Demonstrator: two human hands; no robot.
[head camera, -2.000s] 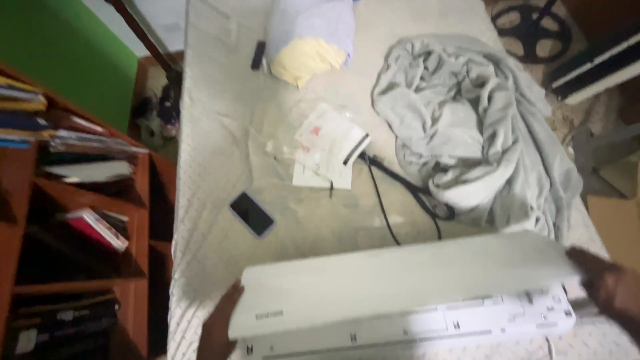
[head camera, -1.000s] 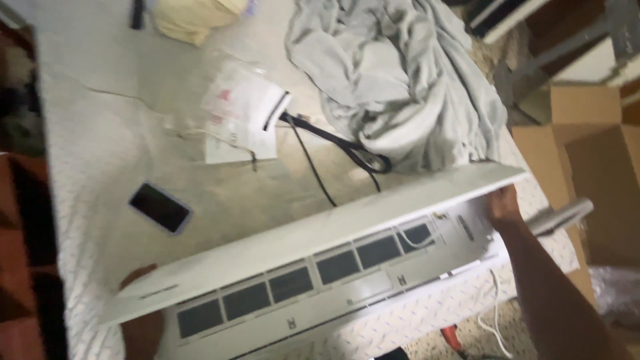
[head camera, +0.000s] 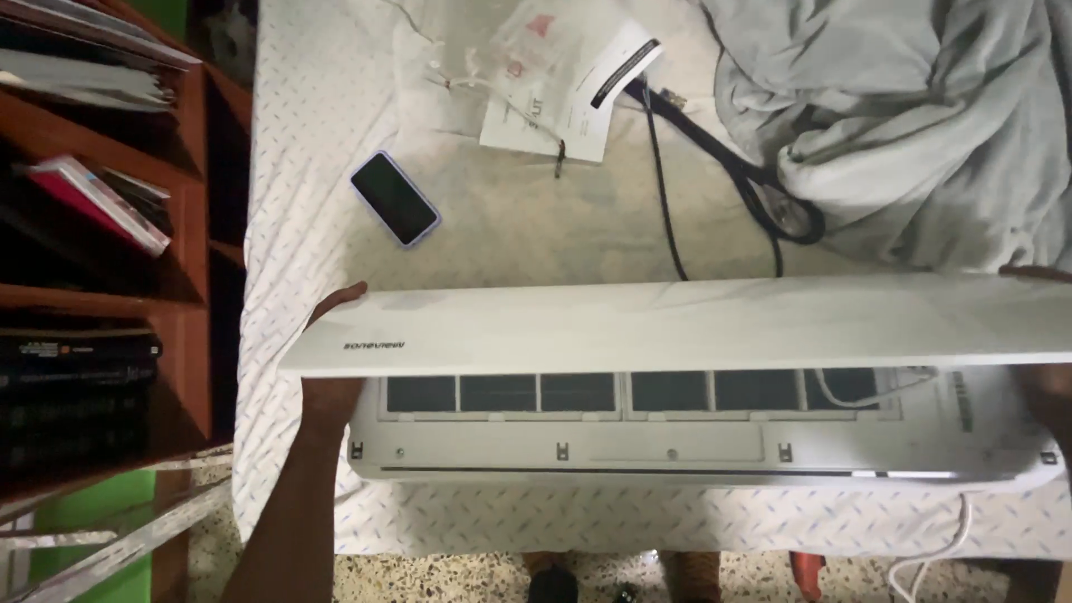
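A white split air conditioner indoor unit (head camera: 519, 448) lies along the near edge of a bed, its front panel (head camera: 636, 327) lifted so that dark filter screens (head camera: 502, 392) show beneath. My left hand (head camera: 335, 314) grips the panel's left end, fingertips over the far edge. At the panel's right end, my right hand (head camera: 1038, 385) holds on, partly hidden by the panel. A thin white wire (head camera: 871, 400) loops over the filters at the right. Beyond the unit, a black cable (head camera: 712, 151) runs from under the panel to some papers.
On the bed (head camera: 285, 167) lie a smartphone (head camera: 395, 199), printed papers in clear plastic (head camera: 544, 126) and a grey blanket (head camera: 879, 109). A wooden bookshelf (head camera: 188, 276) stands at the left. A white cord (head camera: 963, 519) hangs over the near edge, and a red object (head camera: 806, 574) is on the speckled floor.
The front panel stood nearly over the unit two seconds ago; the filter screens are now exposed. Both hands remain at its ends. The view has shifted and turned.
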